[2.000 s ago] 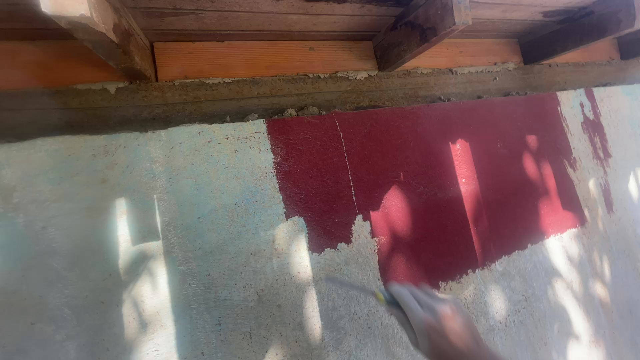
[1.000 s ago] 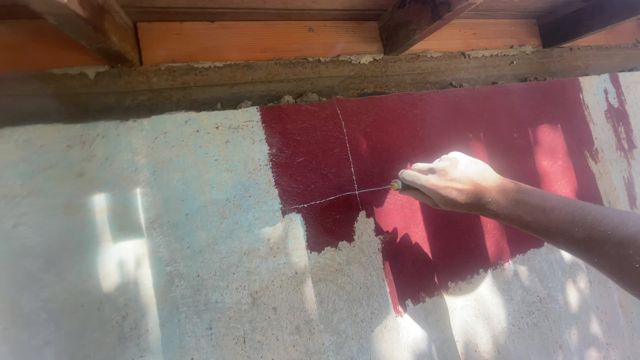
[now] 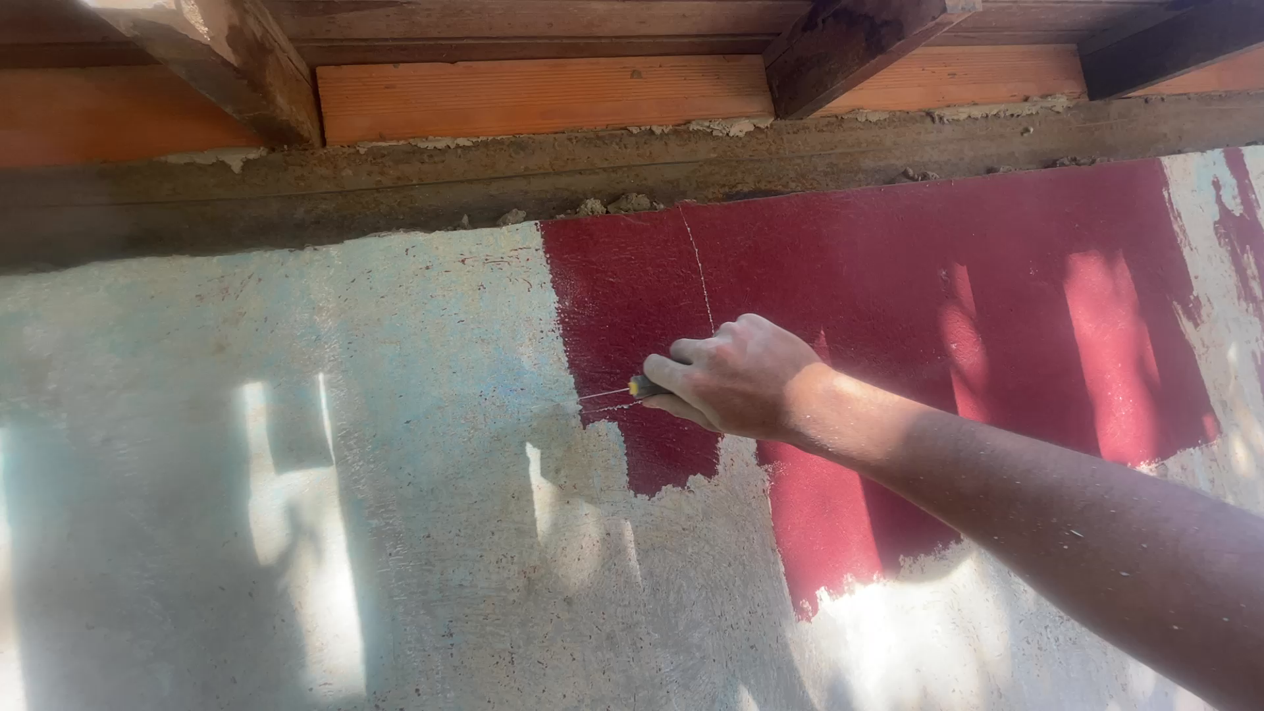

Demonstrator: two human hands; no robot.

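My right hand is closed around the dark and yellow handle of a thin-shafted hand tool, perhaps a screwdriver. The narrow metal shaft points left across the lower left part of the dark red paint, near its ragged edge. A pale scored line runs down the red paint to my hand, and a short one lies just below the shaft. Around the red patch the wall is pale and speckled. Whether the tip touches the wall I cannot tell. My left hand is out of view.
Wooden rafters and orange-brown boards cross the top. Beneath them runs a rough brown beam with crumbs of mortar on its lower edge. Patches of sunlight fall on the wall.
Blurred at the lower edge of the red patch two seconds ago, my right hand was up on the red paint one second ago. It has since moved left along the roughly horizontal scored line.
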